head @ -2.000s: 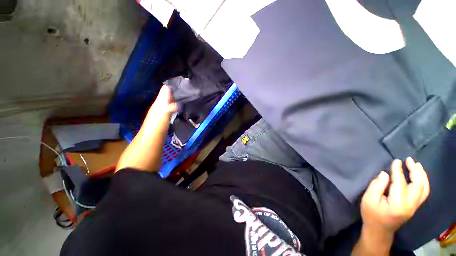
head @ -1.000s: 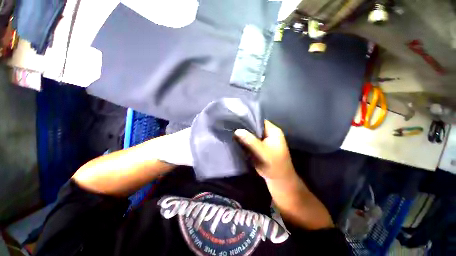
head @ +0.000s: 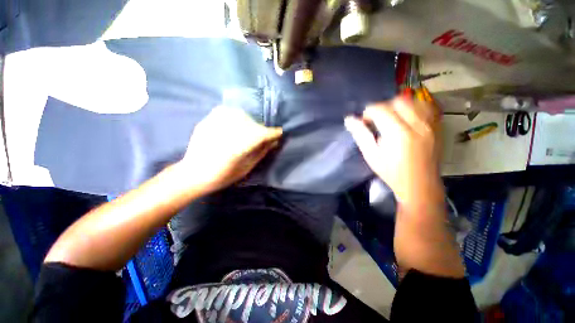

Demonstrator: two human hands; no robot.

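The navy-grey garment panel [head: 88,148] lies spread over the table and under the machine head. A narrow pocket opening [head: 270,104] runs in it below the needle area. My left hand [head: 230,148] rests on the cloth left of the opening, fingertips together beside its lower end; whether they pinch cloth is hidden. A loose grey-purple cloth [head: 309,161], probably the pocket bag, lies rumpled between my hands. My right hand [head: 403,142] is blurred over the cloth's right side, thumb and fingers apart, nothing seen between them.
The sewing machine [head: 473,53] with red lettering spans the top right. Scissors with red and orange handles [head: 423,94] are partly behind my right hand. Green-yellow snips [head: 479,132] and a black looped item [head: 518,124] lie further right. Blue crates [head: 482,230] stand below the table.
My view has shifted right and towards the machine. The smaller cloth, gathered in my hands before, now lies lower on the panel. My hands have moved apart, the left onto the panel, the right towards the scissors.
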